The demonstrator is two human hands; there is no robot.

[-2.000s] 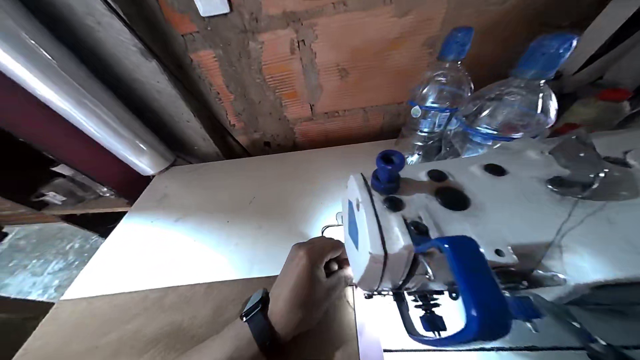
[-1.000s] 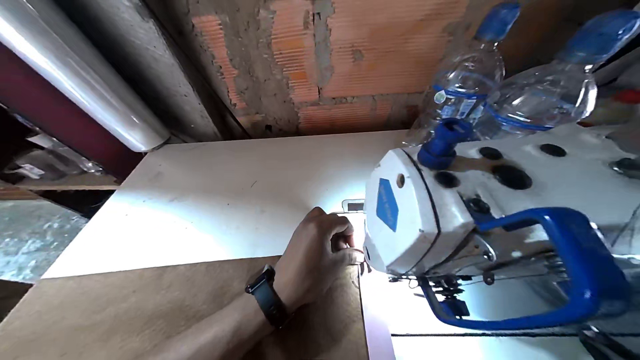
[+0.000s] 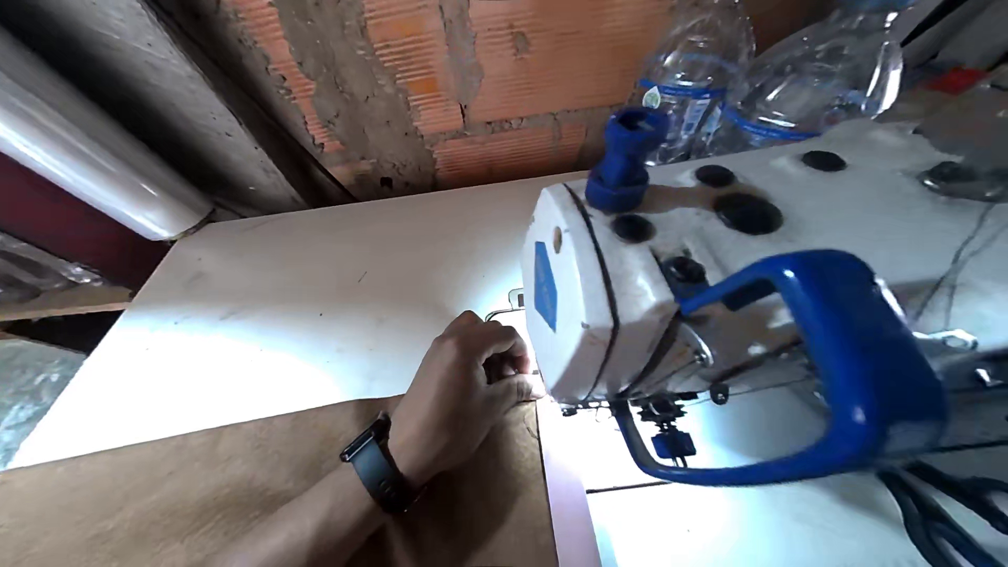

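Note:
My left hand (image 3: 472, 386), with a dark watch (image 3: 380, 465) on its wrist, pinches the far corner of a brown sheet of leather-like material (image 3: 480, 504) between thumb and fingers. The hand is just left of the white head of a sewing machine (image 3: 583, 299). A pale lilac strip (image 3: 571, 504) lies along the right edge of the brown sheet. The machine's blue guard (image 3: 858, 394) curves in front of its needle area, where a small blue part (image 3: 673, 443) hangs. My right hand is out of view.
Clear plastic bottles (image 3: 693, 79) stand behind the machine against a brick wall (image 3: 551, 63). Black-handled scissors (image 3: 937, 512) lie at the lower right. A shiny wrapped roll (image 3: 87, 142) leans at the left, beyond the white table (image 3: 315, 283).
The view has moved nearer to the machine. My left hand keeps its pinch at the sheet's edge; nothing else has plainly changed.

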